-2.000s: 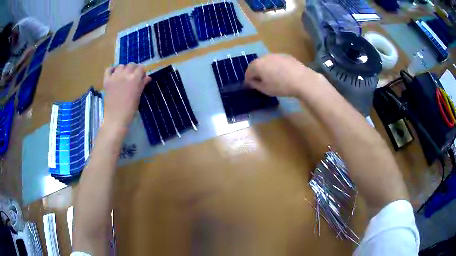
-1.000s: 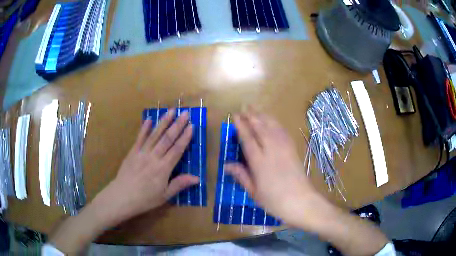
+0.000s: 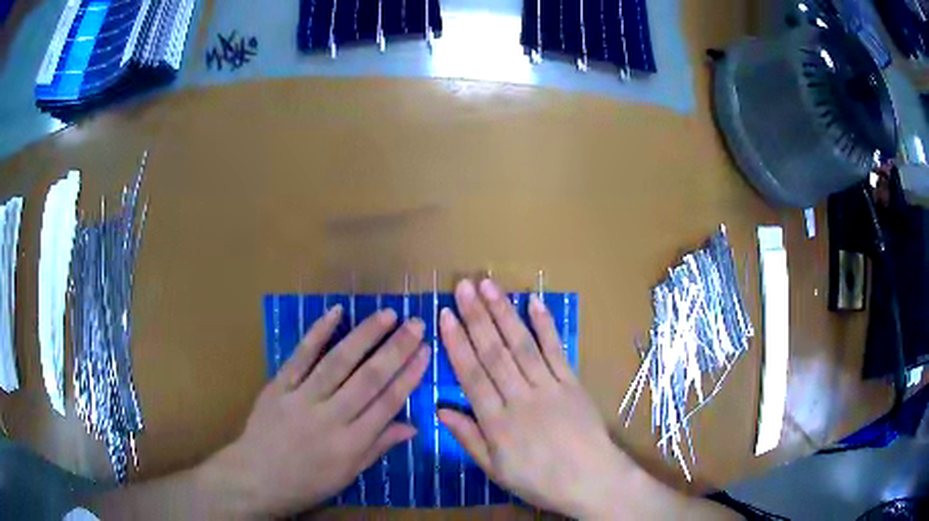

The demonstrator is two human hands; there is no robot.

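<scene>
Two blue solar cell strings (image 3: pixel 435 473) lie side by side at the front middle of the table and look like one wide blue rectangle. Thin silver ribbon tails stick past their far edge. My left hand (image 3: pixel 331 412) lies flat on the left part, fingers pointing away and a little spread. My right hand (image 3: pixel 520 397) lies flat on the right part, fingers pointing away. Both hands are bare and hide much of the cells. Neither hand grips anything; whether the two strings touch is hard to tell.
Long silver ribbons (image 3: pixel 105 336) and white strips (image 3: pixel 58 295) lie left. A heap of short ribbons (image 3: pixel 698 336) and a white strip (image 3: pixel 772 341) lie right. Behind are a stack of circuits (image 3: pixel 112 46), dark cell strings (image 3: pixel 588 31), a grey drum (image 3: pixel 779 117) and an iron stand (image 3: pixel 849 280).
The two blue strings were apart and askew; now they lie together and straight. My hands have come closer together over them. Earlier my hands were at the dark strings on the far mat.
</scene>
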